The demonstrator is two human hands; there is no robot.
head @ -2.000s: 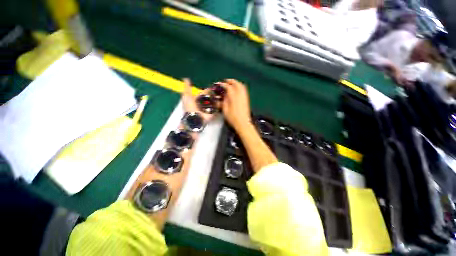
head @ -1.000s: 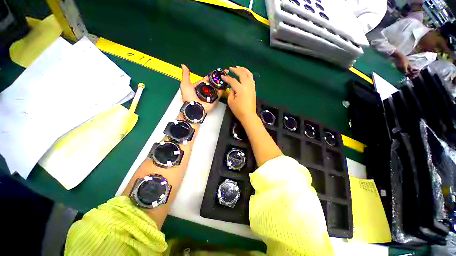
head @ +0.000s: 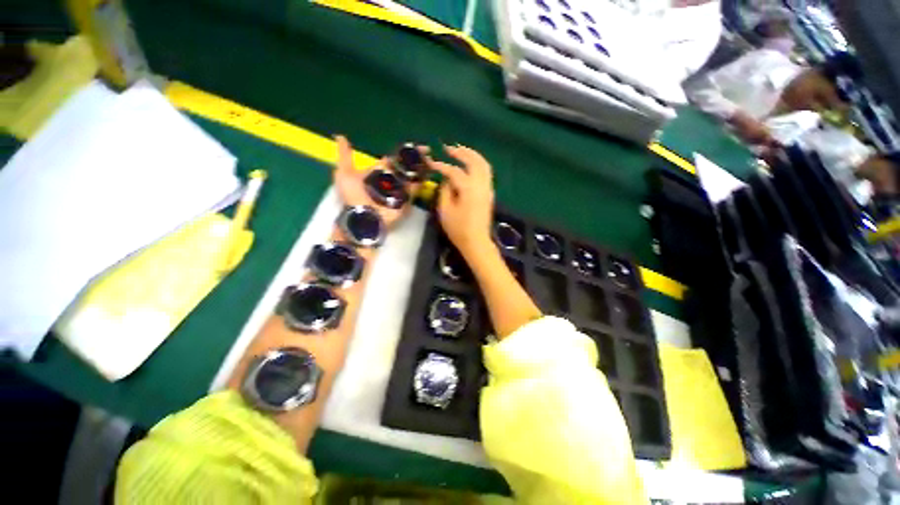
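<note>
My left hand (head: 353, 189) lies palm up. It bears a dark-screened smartwatch head (head: 411, 160) on its fingers and a smartwatch head with a red icon (head: 387, 187) on its palm. Four more dark watch heads lie in a row from the wrist up the forearm, the largest (head: 282, 379) nearest my sleeve. My right hand (head: 464, 192) is open and empty, its fingertips just right of the watch on the fingers; contact is unclear. A black foam tray (head: 397, 399) holds watches in its left and far pockets. My right arm hides part of it.
White paper (head: 109, 197) and a pen (head: 247, 200) lie left. Yellow tape (head: 247, 120) crosses the green bench. Stacked white foam trays (head: 582, 79) stand beyond. A yellow sheet (head: 701, 409) and stacked black trays (head: 780, 325) are right. Another person (head: 760, 89) is at the upper right.
My right fingers have drawn back slightly from the farthest watch. Its screen showed coloured dots and is now dark. The view has shifted a little.
</note>
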